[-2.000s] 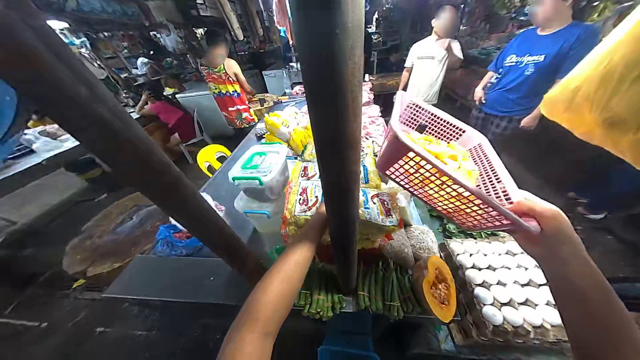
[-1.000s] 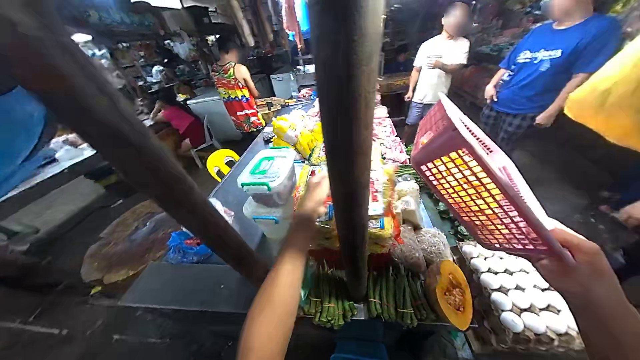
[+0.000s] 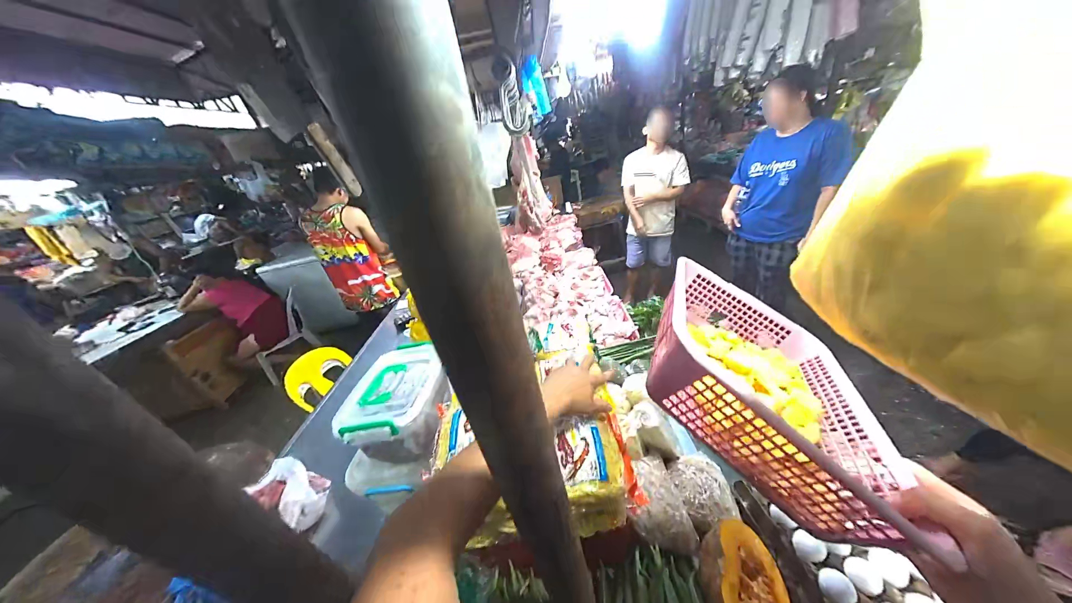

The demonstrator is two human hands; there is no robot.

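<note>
My right hand (image 3: 963,523) grips the near end of a pink perforated plastic basket (image 3: 775,456), tilted, with yellow pieces (image 3: 762,377) inside. My left hand (image 3: 576,390) reaches past a dark metal pole (image 3: 469,251), fingers spread over stacked plastic packs of yellowish noodles (image 3: 586,469); whether it touches them I cannot tell. Left of the packs stand lidded clear plastic containers (image 3: 394,389). Bags of small pale pieces (image 3: 695,490), a cut squash (image 3: 741,565), bundled green pods (image 3: 649,578) and white eggs (image 3: 863,574) lie between my arms.
Raw meat pieces (image 3: 569,276) cover the counter's far part, with more meat (image 3: 528,184) hanging above. A second pole (image 3: 126,469) slants at lower left. A yellow bag (image 3: 963,276) hangs at right. Two people stand beyond the basket; others are at left, near a yellow stool (image 3: 314,377).
The basket has tipped back, so its yellow contents show again, as they did two seconds ago. My left hand has moved farther over the packs. The view has risen.
</note>
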